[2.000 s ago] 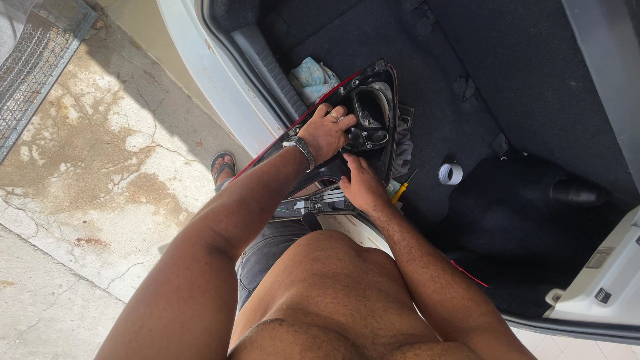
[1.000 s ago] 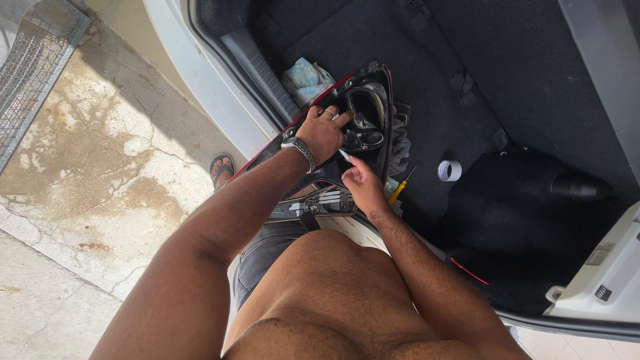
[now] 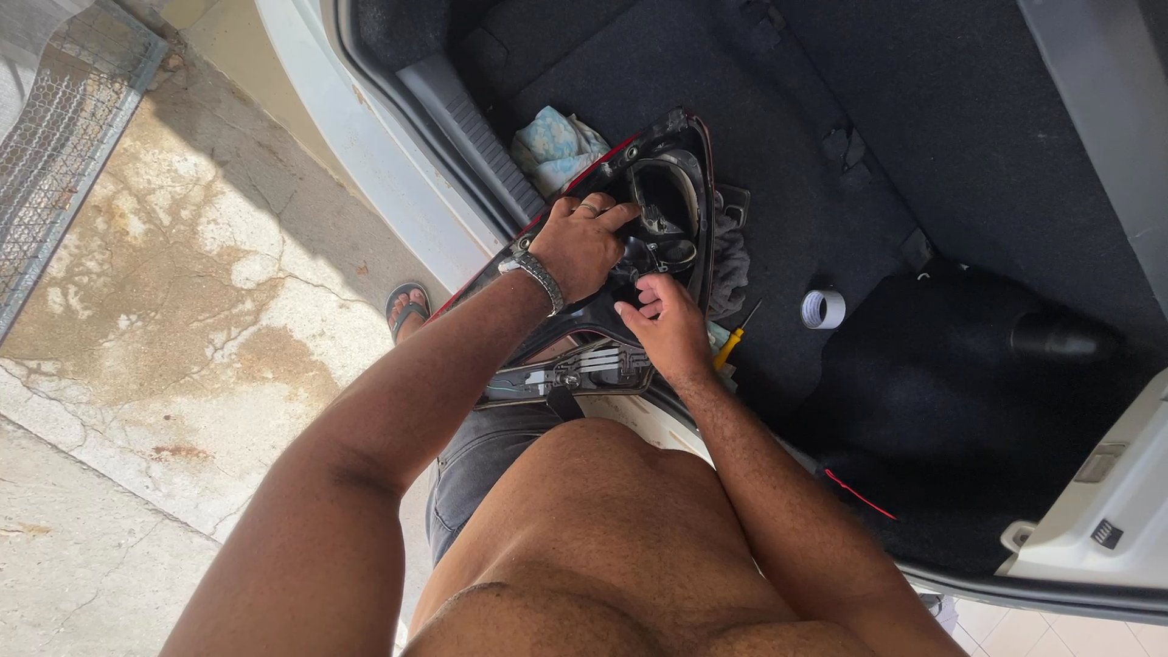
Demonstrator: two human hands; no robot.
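A car's tail light housing (image 3: 683, 137), black with a red edge, lies back side up at the trunk's opening. Across its left part rests my left hand (image 3: 584, 245), a ring and a watch on it, its fingers bent on the housing. My right hand (image 3: 668, 319) is at the housing's lower right, thumb and fingers curled near a dark socket area; whether anything small is between them cannot be told. Below the housing is a narrow part with metal strips (image 3: 599, 359), close to my waist.
Inside the trunk (image 3: 776, 237) lie a patterned cloth (image 3: 557, 146), a grey cloth (image 3: 730, 265), a yellow-handled screwdriver (image 3: 728, 349) and a roll of tape (image 3: 823, 309). The white car body (image 3: 392, 155) edges the opening. Wire mesh (image 3: 78, 128) stands at the far left.
A small light-coloured thing showed at my right fingertips one second ago; it is not visible there now. My right hand's fingers have curled in. My left hand stays on the housing.
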